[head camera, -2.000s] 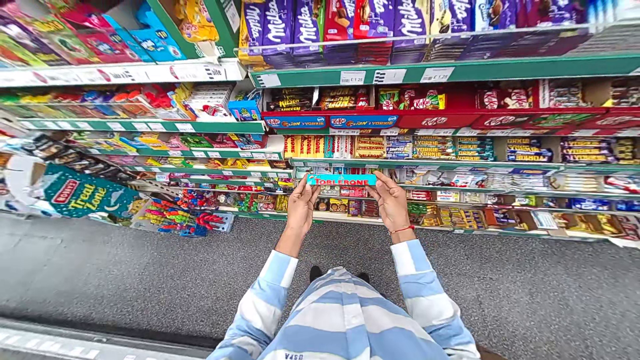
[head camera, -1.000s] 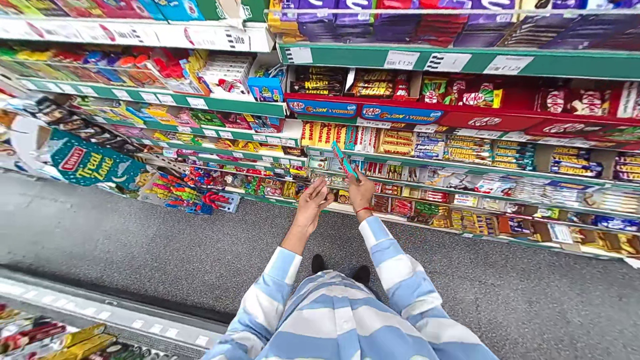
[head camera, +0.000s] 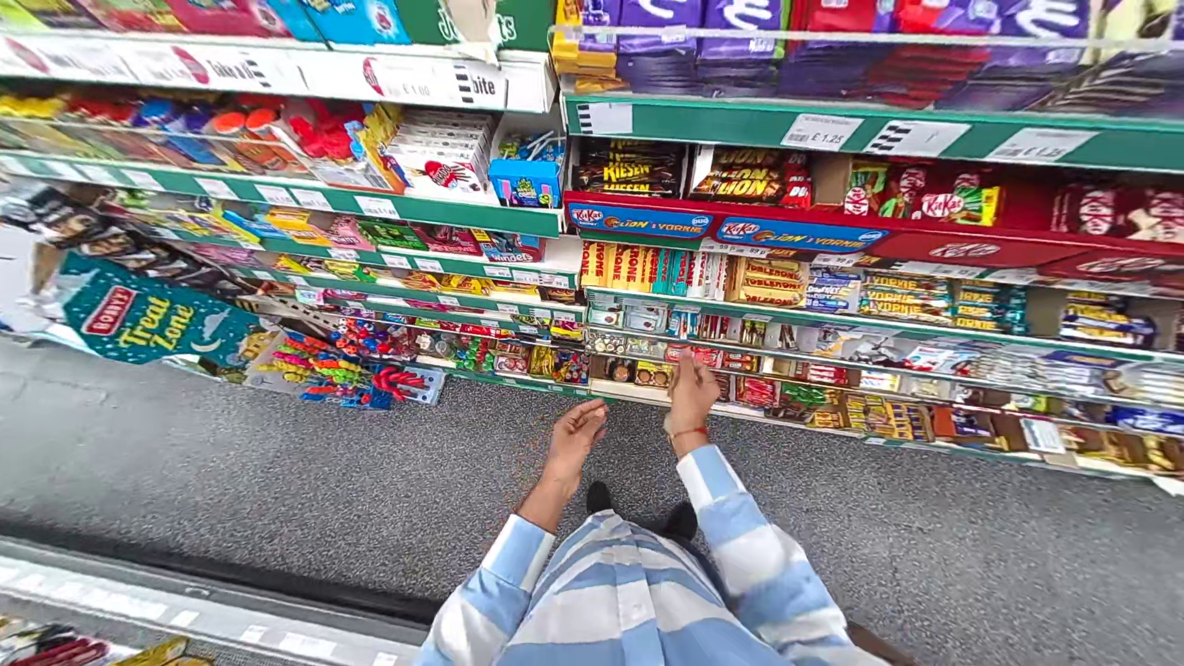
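My left hand (head camera: 573, 446) hangs in front of the lower shelves with loosely bent fingers and nothing visible in it. To its right, my right hand (head camera: 694, 398), with a red band at the wrist, reaches up at the lower shelf front. Its fingertips overlap a red packet (head camera: 708, 357); whether they touch or grip it cannot be told. Above the hands, upright Toblerone bars (head camera: 668, 270) in yellow, red, teal and white stand in a row, beside a stack of cream Toblerone bars (head camera: 770, 280). No teal bar shows in either hand.
Green-edged shelves (head camera: 689, 298) of sweets run across the view. KitKat boxes (head camera: 962, 250) and Lion bars (head camera: 751, 176) sit higher up. At left a teal Treat Zone display (head camera: 166, 319) and colourful hanging toys (head camera: 347, 365) jut over the grey floor (head camera: 444, 481). Another shelf edge (head camera: 213, 601) lies at lower left.
Two seconds ago both hands held a teal Toblerone bar; one second ago it was in the right hand. It is now out of sight, and both hands are lower against the shelves.
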